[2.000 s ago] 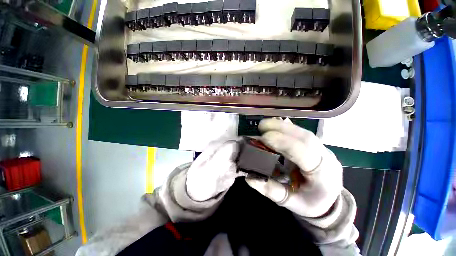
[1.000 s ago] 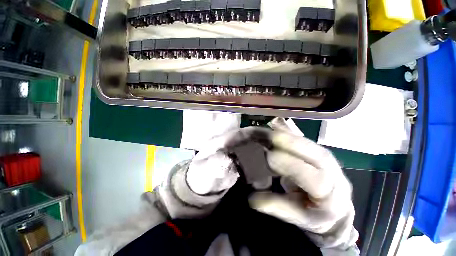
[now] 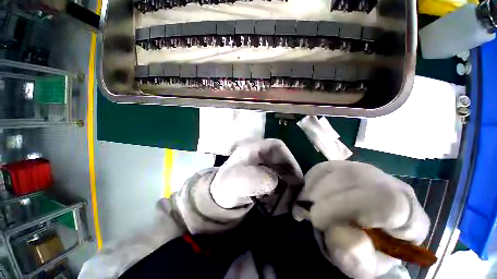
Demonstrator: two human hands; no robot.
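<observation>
My left hand (image 3: 253,177), in a white-grey glove, is curled around a dark block (image 3: 268,202). Only dark edges of the block show between the fingers and thumb. My right hand (image 3: 365,210), gloved, is closed on a hand scraper or knife with an orange-brown handle (image 3: 400,249). Its thin dark tip points left, towards my left hand. The steel tray (image 3: 245,107) lies beyond the hands and holds rows of black blocks (image 3: 261,29) with silvery terminals, on an off-white liner (image 3: 218,55).
A small white slip (image 3: 325,137) lies on the green mat (image 3: 147,122) by the tray. White sheets lie left (image 3: 226,131) and right (image 3: 411,120). A white bottle (image 3: 455,34), small round metal pieces (image 3: 463,106), a yellow bin (image 3: 447,6) and a blue bin (image 3: 482,158) are at right.
The block is now mostly hidden in my left hand. My right hand has moved right, away from the block, and the orange-brown handle shows. The view has shifted, so the tray sits higher.
</observation>
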